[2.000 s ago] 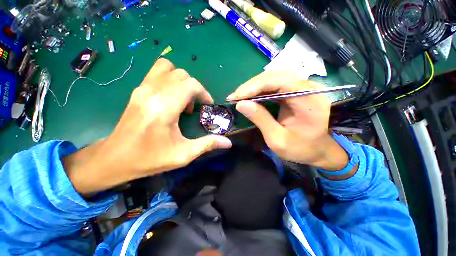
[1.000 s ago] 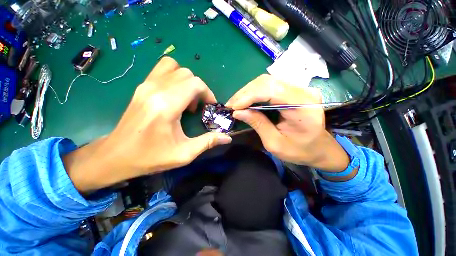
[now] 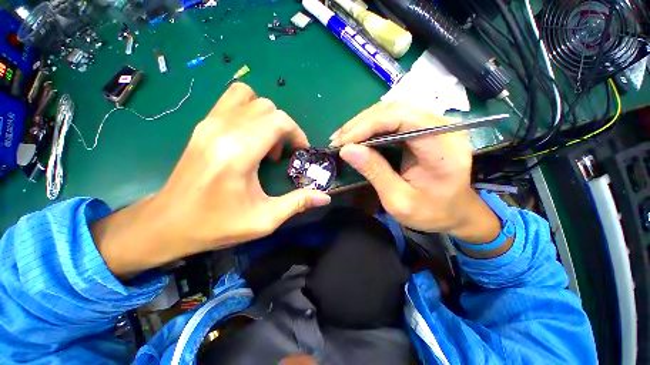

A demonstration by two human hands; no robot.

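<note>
My left hand (image 3: pixel 221 167) holds a small round dark watch module (image 3: pixel 311 171) upright between index finger above and thumb below. Pale and silver patches show inside it. My right hand (image 3: pixel 417 164) grips thin metal tweezers (image 3: pixel 442 130) between thumb and fingers. The tweezers slant from the upper right down to the module's upper right rim. Their tips are too small to tell whether they hold anything or touch it.
A wired black unit (image 3: pixel 122 85), a white cable bundle (image 3: pixel 58 146) and a blue power supply (image 3: pixel 10 107) are at left. A marker (image 3: pixel 353 40), cream-handled tool (image 3: pixel 374 30), white tissue (image 3: pixel 427 84), black screwdriver (image 3: pixel 456 50) and fan (image 3: pixel 590 32) are at the rear right.
The tweezers' rear end has swung down, then back up, as my right fingers shifted. The module has moved slightly right, still in my left hand.
</note>
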